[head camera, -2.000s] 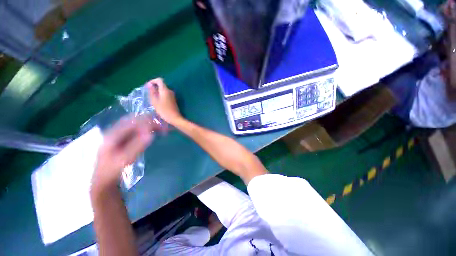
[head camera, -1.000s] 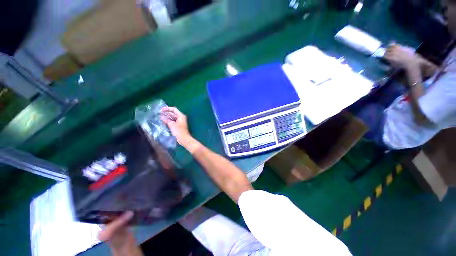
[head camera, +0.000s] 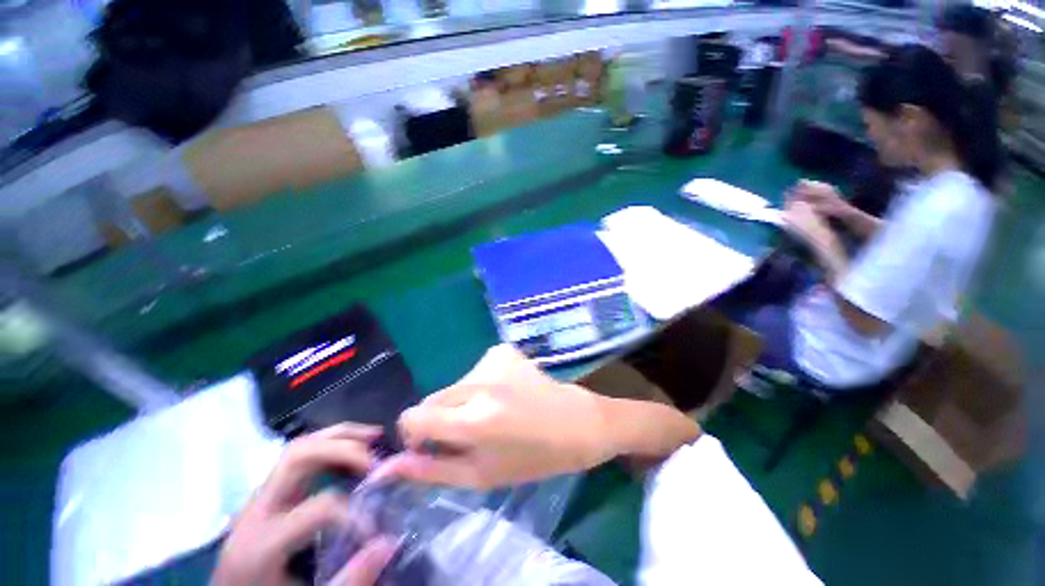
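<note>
A black product box (head camera: 338, 372) with white and red lettering lies on the green bench in front of me, beside the bag stack (head camera: 166, 481). My left hand (head camera: 309, 515) and my right hand (head camera: 504, 424) are close together at the near edge, both with fingers pinched on a clear bag (head camera: 424, 532). The bag is crinkled and hangs below my hands, over my clothing. My left hand is blurred and partly cut off by the bottom edge. The near end of the box is hidden behind my hands.
The blue-topped weighing scale (head camera: 550, 275) stands right of the box, with white sheets (head camera: 676, 261) beyond it. A seated person (head camera: 905, 258) works at the right. Open brown cartons (head camera: 957, 401) are on the floor. A blurred metal bar (head camera: 86, 355) is at left.
The box has gone from my left hand to the bench. My right hand has come in beside my left, bringing the bag towards me. The view has tilted up.
</note>
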